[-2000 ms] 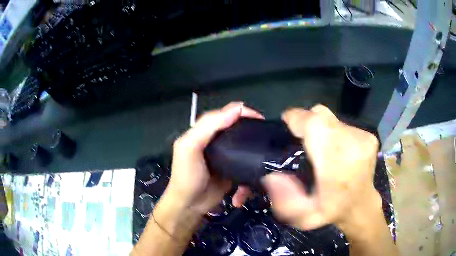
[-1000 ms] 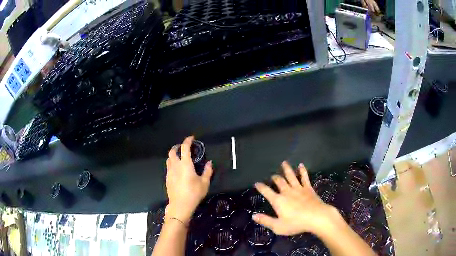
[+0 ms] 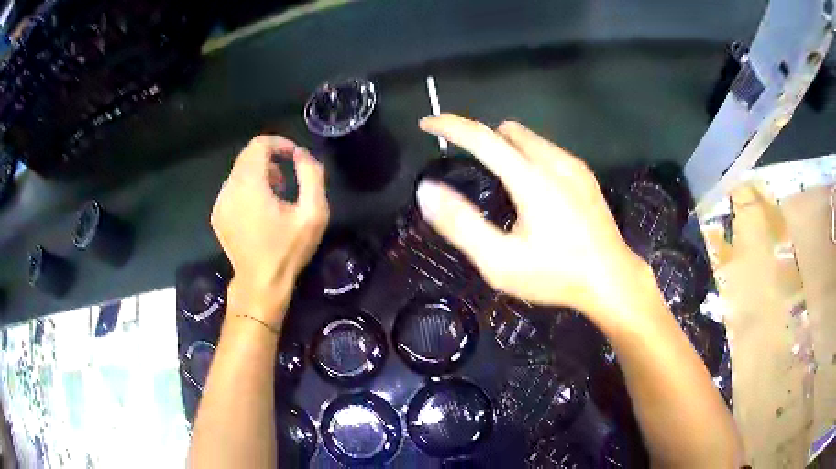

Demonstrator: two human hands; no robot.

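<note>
A black cylindrical unit (image 3: pixel 341 108) stands on the belt with its ringed round end up, beyond and between my hands. My left hand (image 3: pixel 273 209) is left of it, apart from it, thumb and fingertips curled together with nothing visible in them. My right hand (image 3: pixel 550 220) is over the tray's far edge, fingers spread, its thumb across the top of another black unit (image 3: pixel 490 188); no closed grip shows. The black blister tray (image 3: pixel 390 371) lies below both hands, with round ends in several pockets. My right forearm hides part of it.
The dark belt (image 3: pixel 568 101) runs across the view. A pale stick (image 3: pixel 434 99) lies on it near my right fingertips. Two units (image 3: pixel 99 234) stand at left. Dark tray stacks (image 3: pixel 82 101) are at upper left, a metal upright (image 3: pixel 761 101) at right, cardboard (image 3: pixel 765 321) at lower right, printed paper (image 3: pixel 87 376) at lower left.
My left hand has let go of the belt unit and drawn back toward me, fingers closed. My right hand has moved from open space to over a unit. The view has shifted closer to the tray.
</note>
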